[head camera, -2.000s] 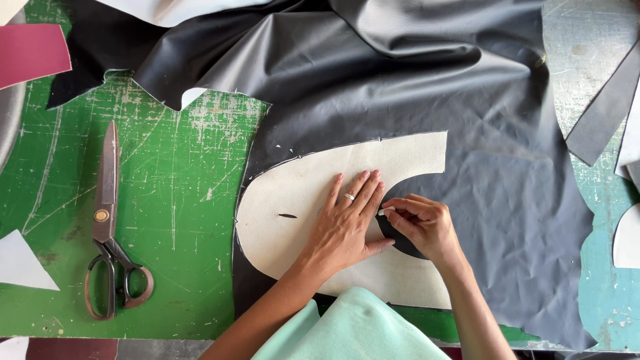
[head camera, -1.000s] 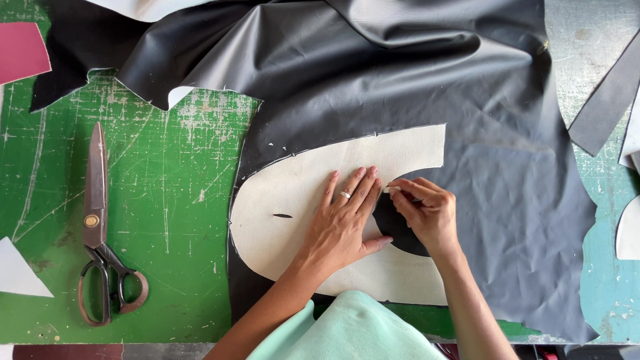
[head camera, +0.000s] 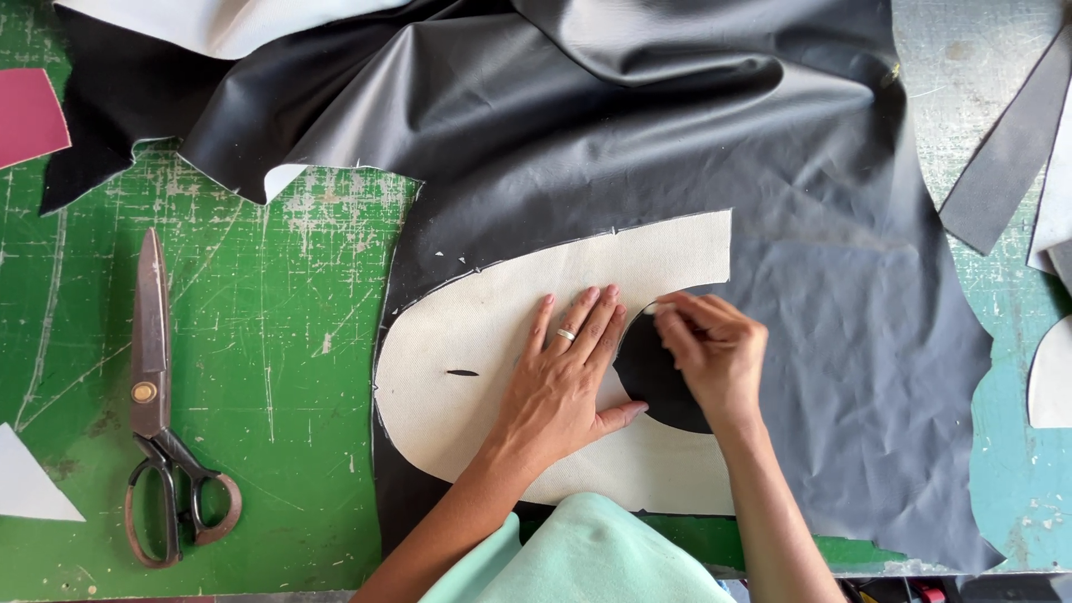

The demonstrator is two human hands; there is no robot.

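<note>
A cream U-shaped pattern piece with a small slit lies on a large sheet of black leather-like material. My left hand rests flat on the pattern, fingers apart, a ring on one finger, thumb reaching over the inner curve. My right hand pinches a small white piece of marking chalk between thumb and fingertips, at the upper part of the pattern's inner curved edge. A thin pale line and small marks run along the pattern's outer edge.
Large metal shears with dark handles lie closed on the scratched green tabletop at the left. A dark red piece and a white triangular scrap are at the left edge. Grey strips and a cream piece lie at the right.
My right hand has moved up along the inner curve with the chalk, from its middle part toward the upper part. My left hand stays on the pattern.
</note>
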